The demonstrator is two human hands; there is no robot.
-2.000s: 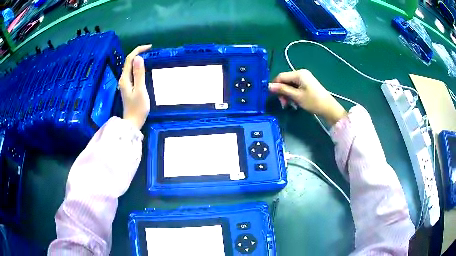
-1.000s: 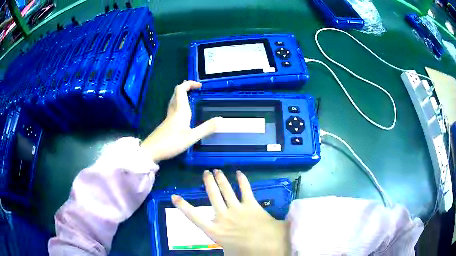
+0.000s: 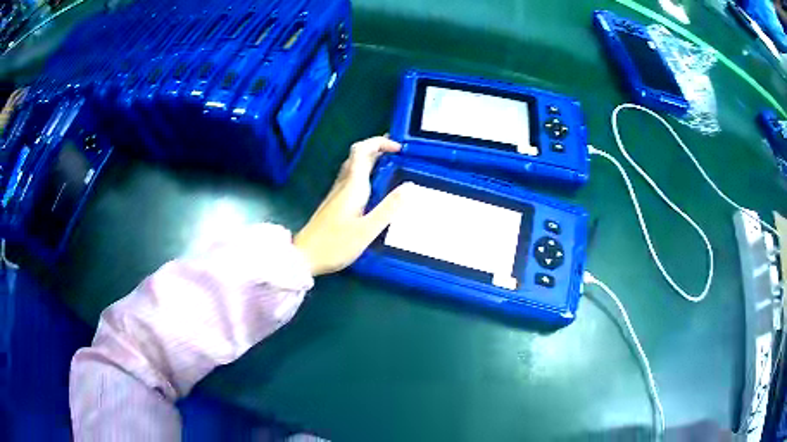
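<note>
Two blue diagnostic scan tools lie one above the other on the green mat, both screens lit white. A white cable plugs into the right side of each. My left hand (image 3: pixel 345 220) holds the left end of the nearer scan tool (image 3: pixel 483 298), thumb over the screen's left edge, fingers at its upper left corner. The fingertips also touch or nearly touch the lower left corner of the farther scan tool (image 3: pixel 565 167). My right hand is out of the picture; a bit of pale sleeve shows at the bottom edge.
A row of scan tools (image 3: pixel 194 104) stands on edge at the upper left, with more blue units (image 3: pixel 65 186) at the far left. Another unit (image 3: pixel 645 62) lies beside clear plastic (image 3: pixel 695 78) at the upper right. A white power strip (image 3: pixel 759 302) is at the right.
The third, nearest scan tool and my right hand have left the picture. The held unit's screen has turned fully white. The view has shifted, so the two tools appear farther right and tilted.
</note>
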